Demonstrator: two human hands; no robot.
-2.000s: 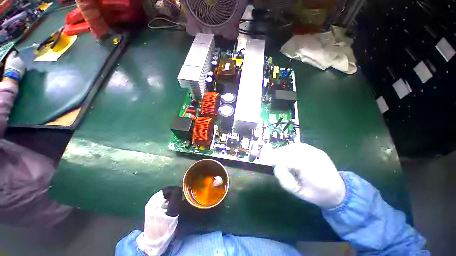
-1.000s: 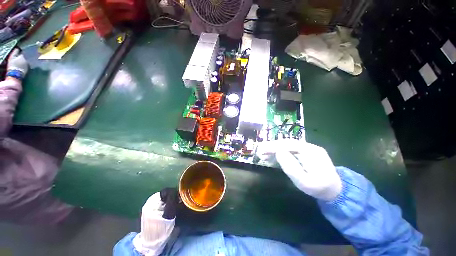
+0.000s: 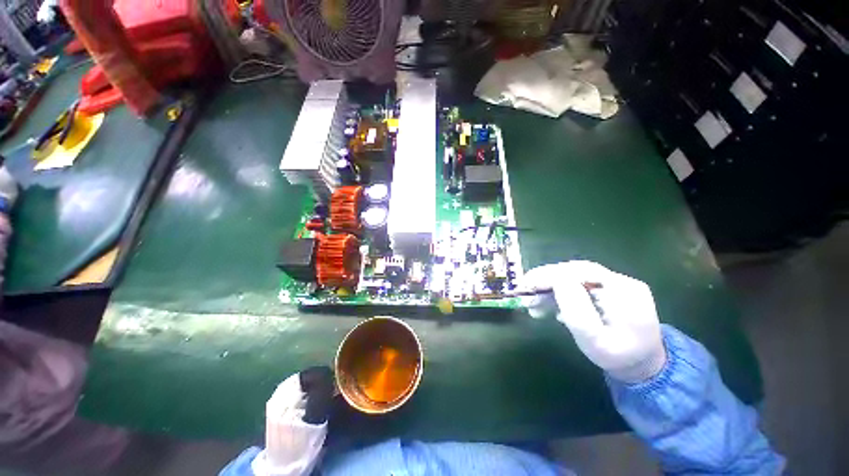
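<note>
My left hand (image 3: 296, 426), in a white glove, holds the dark handle of a metal cup (image 3: 418, 358) with amber liquid inside, in front of the board. My right hand (image 3: 605, 316), also gloved, holds a thin brush (image 3: 507, 295); its stick runs left along the front edge of the green circuit board (image 3: 296, 297). Whether the tip touches the board I cannot tell. The board lies flat on the green mat, with two silver heatsinks (image 3: 414, 167), orange-red chokes (image 3: 337, 259) and a black block (image 3: 298, 257) at the front left.
A fan (image 3: 337, 33) stands behind the board, with a crumpled cloth rag (image 3: 549, 82) to its right. Black totes with white labels (image 3: 713, 128) stand at the right. At the left are a dark-edged mat, red items (image 3: 149, 56) and a person's pinkish sleeve (image 3: 42, 390).
The view has shifted, so the board appears further left. The brush stick now shows, pointing left from my right hand along the board's front edge. My left hand still holds the cup.
</note>
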